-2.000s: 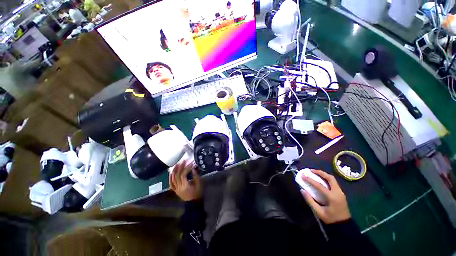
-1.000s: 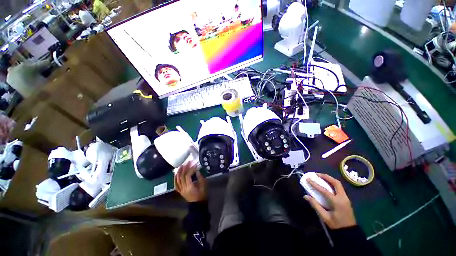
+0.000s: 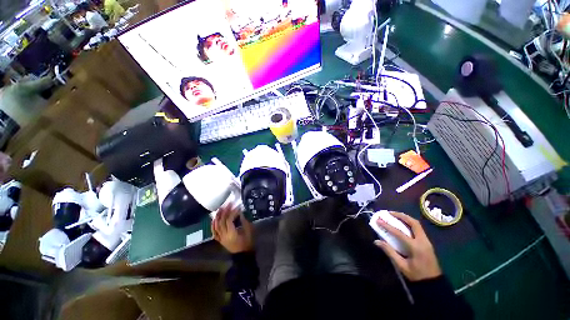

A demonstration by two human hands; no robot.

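My right hand (image 3: pixel 415 249) is closed around a white computer mouse (image 3: pixel 392 232) on the dark mat. My left hand (image 3: pixel 232 230) rests at the bench's front edge with its fingers slightly apart, the fingertips touching the white part of a tilted dome camera (image 3: pixel 208 185). Two upright white dome cameras with black balls and round LEDs stand to its right, one in the middle (image 3: pixel 264 181) and one nearer the mouse (image 3: pixel 324 164). The monitor (image 3: pixel 225 56) shows two heads at left and a rainbow area at right.
A white keyboard (image 3: pixel 244 120) lies below the monitor. Tangled cables, a yellow tape ring (image 3: pixel 460 209) and a vented metal box (image 3: pixel 475 150) are at right. A black case (image 3: pixel 145 149) and piled white cameras (image 3: pixel 94 219) are at left.
The head view has shifted slightly. The monitor shows two heads now, where two seconds ago it showed one clear head. Both hands stay in about the same places.
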